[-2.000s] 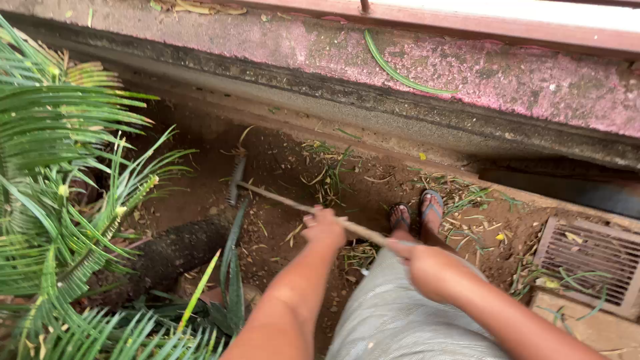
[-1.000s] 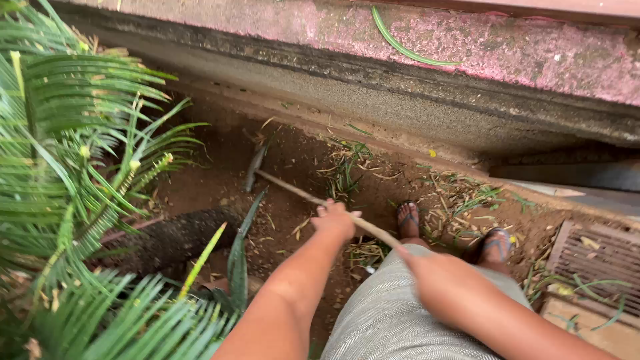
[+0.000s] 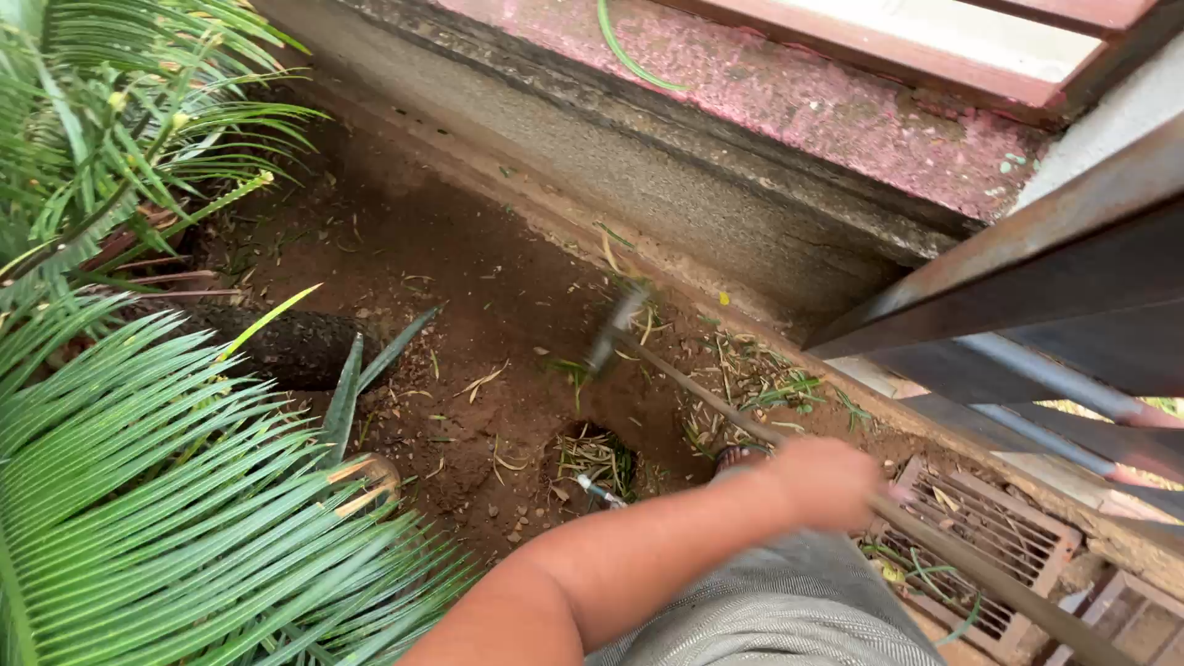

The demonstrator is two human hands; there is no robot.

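Observation:
My left hand point(image 3: 823, 486) is closed around a long wooden handle point(image 3: 708, 396) that runs from the lower right toward the middle of the view. At its far end a metal tool head point(image 3: 617, 330), blurred, lies over the brown soil, close to the base of the wall. The head looks like that of a rake or hoe; its exact kind cannot be told. Dry and green leaf litter point(image 3: 758, 379) lies in a heap beside the handle, and more litter point(image 3: 592, 458) fills a hollow in the soil. My right hand is out of the frame.
Palm-like fronds point(image 3: 185, 499) spread over the left side, with a dark trunk point(image 3: 277, 342) on the ground. A low wall with a pink ledge point(image 3: 786, 120) borders the soil. At the right are a metal gate point(image 3: 1017, 250) and a slatted drain grate point(image 3: 990, 546).
The tool head has moved away from the trunk toward the leaf litter by the wall. My right hand has left the view. The view has shifted, showing the gate at the right.

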